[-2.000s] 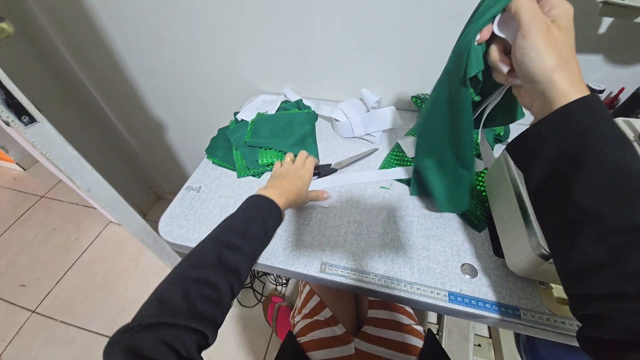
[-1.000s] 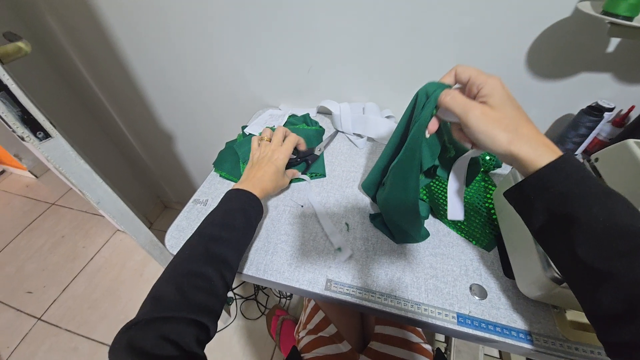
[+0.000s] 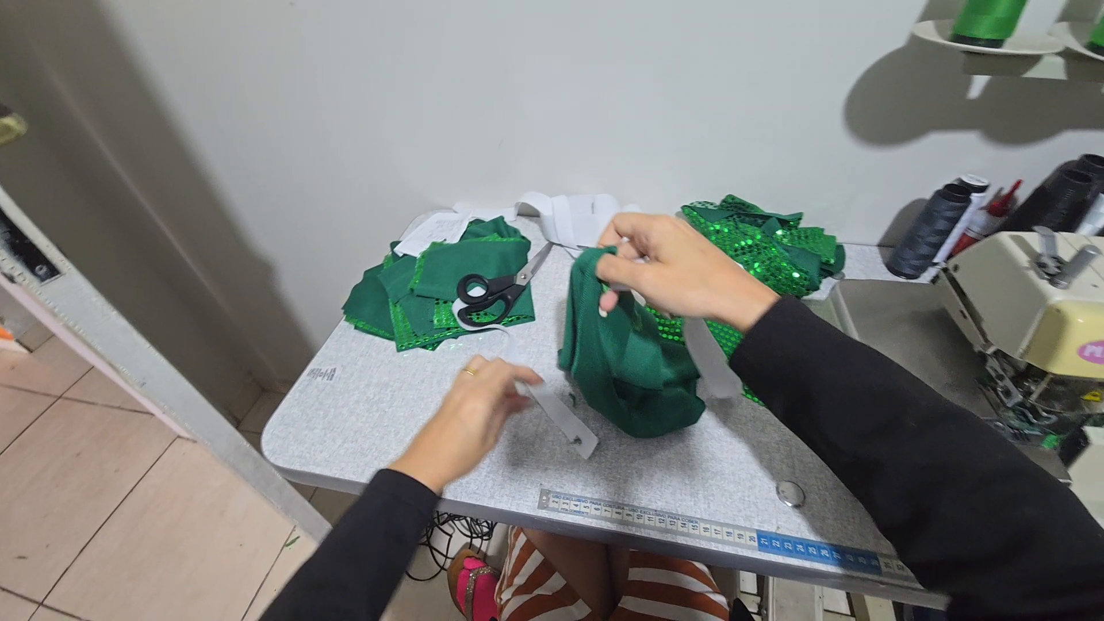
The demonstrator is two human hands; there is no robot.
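My right hand [image 3: 681,267] pinches a bunched piece of dark green fabric [image 3: 634,371], which hangs over the table with its lower end near the surface. A white elastic strip [image 3: 711,358] dangles beside that fabric, below my right wrist. My left hand [image 3: 479,414] is at a second white strip [image 3: 565,418] lying on the table; whether the fingers grip it is unclear. Black-handled scissors [image 3: 492,297] rest on a pile of green fabric pieces [image 3: 466,267], blades toward the upper right. Behind my right hand lies a heap of green sequined fabric [image 3: 759,246].
A sewing machine [image 3: 1026,302] stands at the right, with thread cones [image 3: 930,231] behind it. A coiled white elastic band [image 3: 569,216] lies by the wall. A measuring tape [image 3: 673,522] runs along the front edge of the grey table [image 3: 379,414], near a round metal disc [image 3: 790,493].
My left hand has left the scissors on the green pile and moved toward me to the white strip. My right hand still holds the green fabric, now further left over the table.
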